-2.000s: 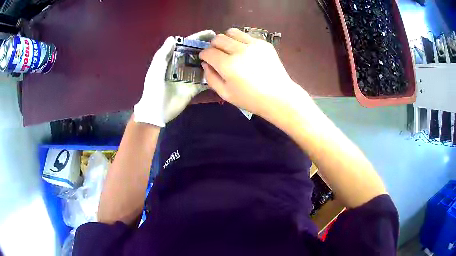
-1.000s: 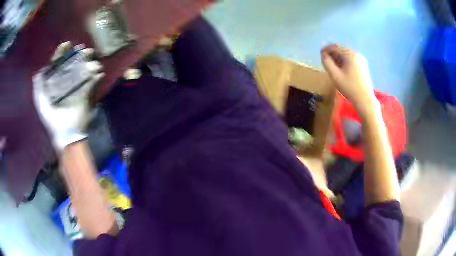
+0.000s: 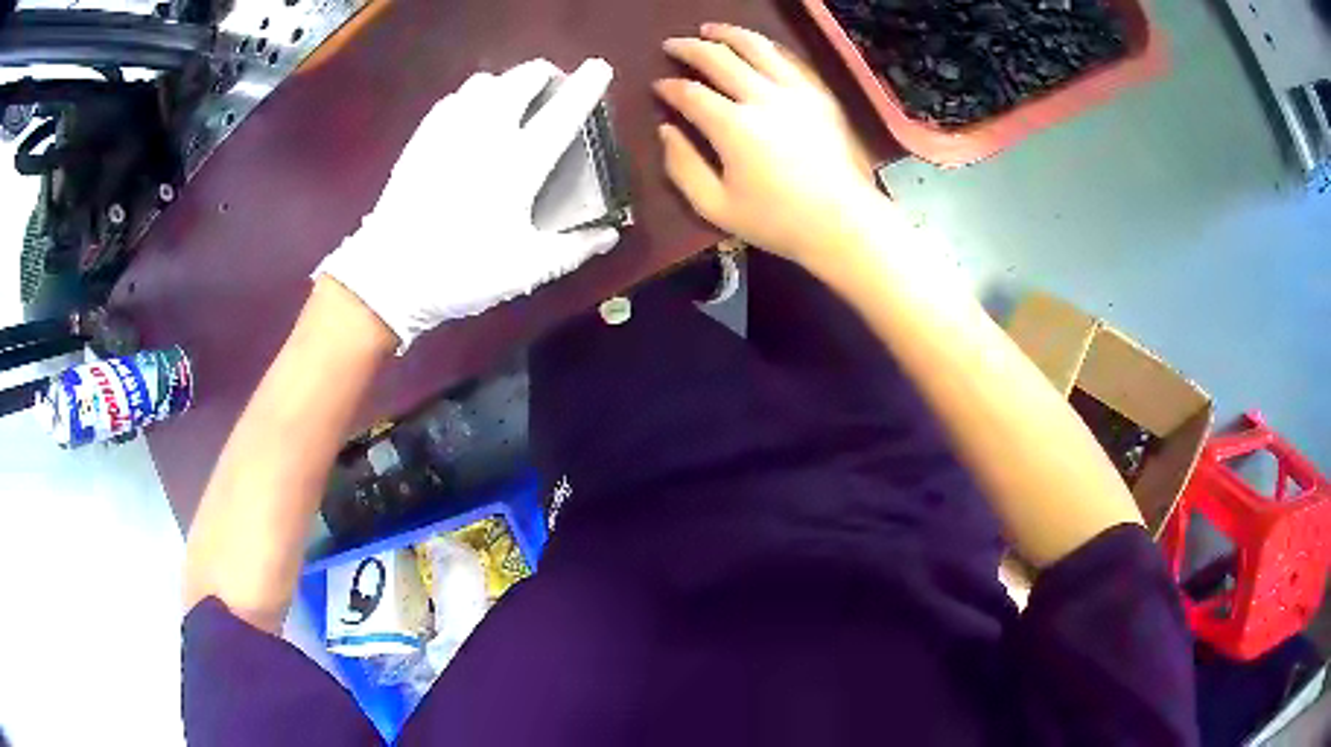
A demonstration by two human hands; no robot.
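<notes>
My left hand point(image 3: 475, 204), in a white glove, grips a palm-sized silver mould block point(image 3: 577, 178) over the dark reddish-brown board point(image 3: 307, 219). Its thumb and fingers span the block and cover much of it; the block's dark ridged edge faces right. I cannot tell whether it is one half or both halves together. My right hand point(image 3: 766, 139) is bare, just right of the block and apart from it. Its fingers are spread and nothing shows in them.
A reddish-brown tub point(image 3: 949, 146) of black parts point(image 3: 993, 59) stands at the upper right. An aerosol can point(image 3: 120, 397) is at the left. A cardboard box point(image 3: 1102, 382), red stool point(image 3: 1258, 540) and blue crate point(image 3: 329, 642) are lower. The perforated press bed point(image 3: 263, 51) is at the upper left.
The view has swung back over the board. My right hand has come from above the cardboard box to beside the mould block. My left hand still holds metal, now with its back up.
</notes>
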